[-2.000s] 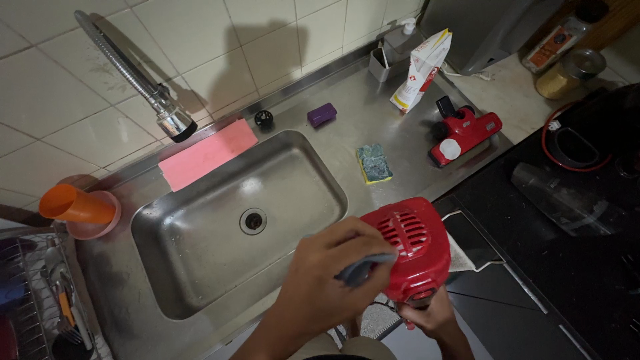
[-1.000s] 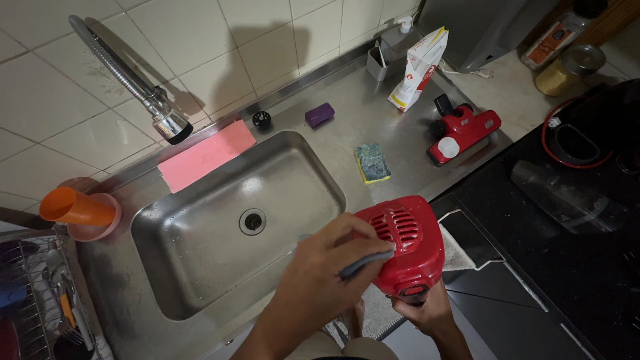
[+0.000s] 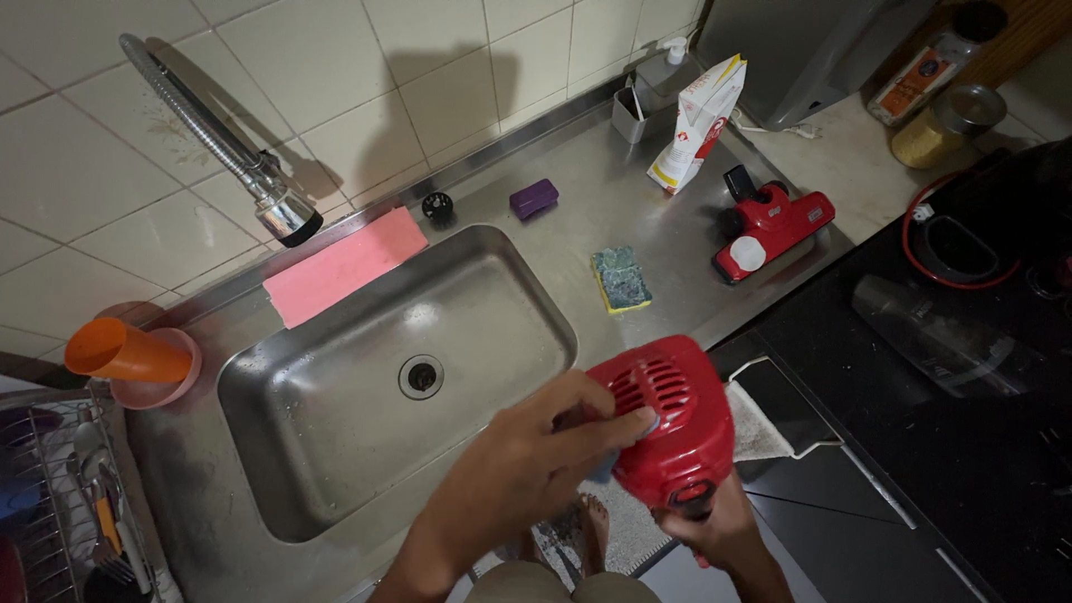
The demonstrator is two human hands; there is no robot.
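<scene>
My right hand (image 3: pixel 712 523) grips the underside of a red plastic vacuum cleaner body (image 3: pixel 682 410) with slotted vents, held in front of the counter's edge. Fingers of my left hand (image 3: pixel 536 444) press a blue-grey cloth (image 3: pixel 601 469) against the vented face; most of the cloth is hidden under them. A red vacuum floor head (image 3: pixel 779 234) lies on the steel counter at the right. On the black surface beyond lies a clear plastic vacuum part (image 3: pixel 930 335).
Around the steel sink (image 3: pixel 327 419) are a pink cloth (image 3: pixel 347 268), a purple block (image 3: pixel 533 199), a sponge (image 3: pixel 621 280), a carton (image 3: pixel 702 126), an orange cup (image 3: pixel 126 352) and a dish rack (image 3: pixel 50 469). A faucet (image 3: pixel 285 213) overhangs the back.
My left fingers have shifted across the vents, and less of the cloth shows now. The vacuum body has tilted slightly in my right hand.
</scene>
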